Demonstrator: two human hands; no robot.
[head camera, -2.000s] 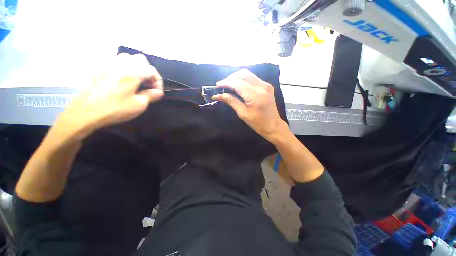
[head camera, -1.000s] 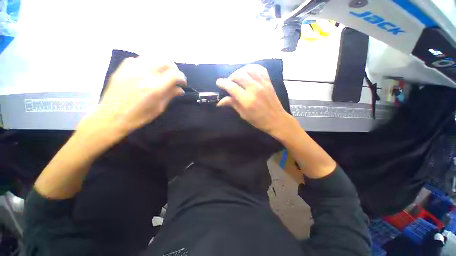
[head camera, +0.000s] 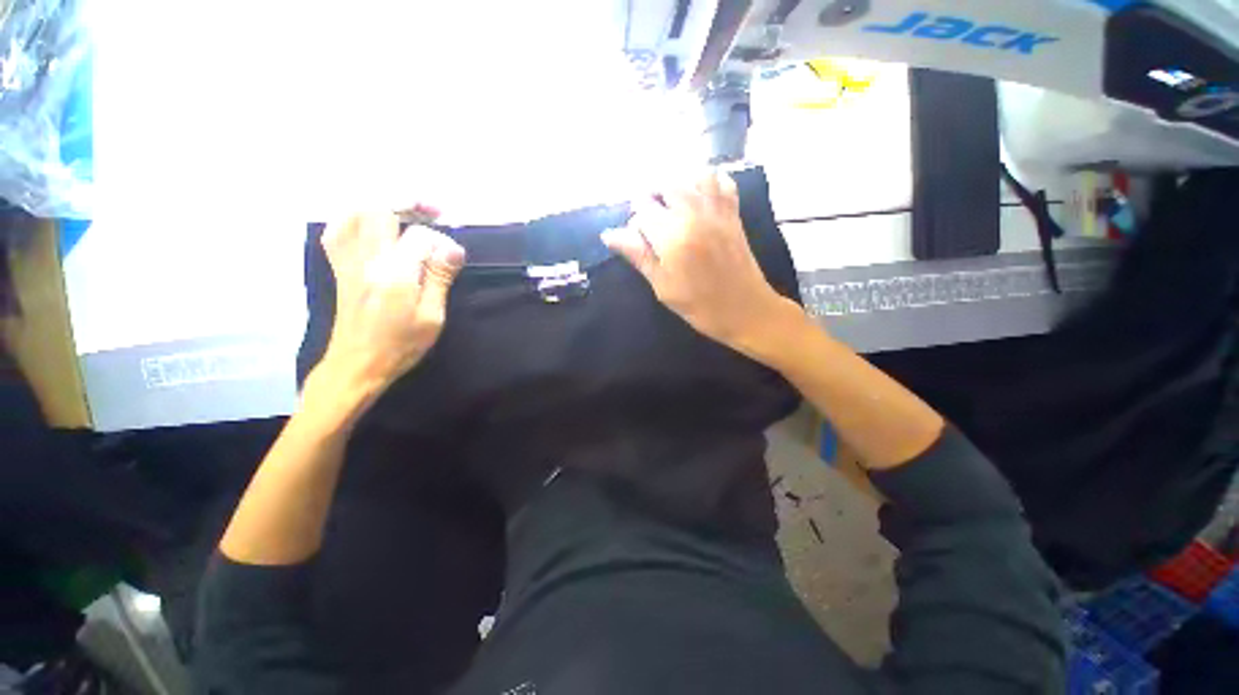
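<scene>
A black garment panel (head camera: 584, 346) lies over the table's front edge and down towards my lap. A small silver buckle (head camera: 559, 281) sits near the middle of its upper part, between my hands. My left hand (head camera: 390, 285) grips the panel's upper edge left of the buckle, fingers curled and thumb on top. My right hand (head camera: 693, 251) grips the upper edge right of the buckle, fingers curled over the cloth. The straps are hard to tell from the black cloth.
A sewing machine head (head camera: 938, 34) with "JACK" lettering is at the upper right. Yellow scissor handles (head camera: 829, 84) show beneath it. A dark oblong object (head camera: 955, 163) lies right of the panel. A printed ruler (head camera: 938, 291) runs along the table edge. Blue baskets (head camera: 1121, 625) are at the lower right.
My left hand has moved from above the strap to the panel's upper left edge and now grips it. My right hand has shifted up to the upper edge. The view has turned slightly.
</scene>
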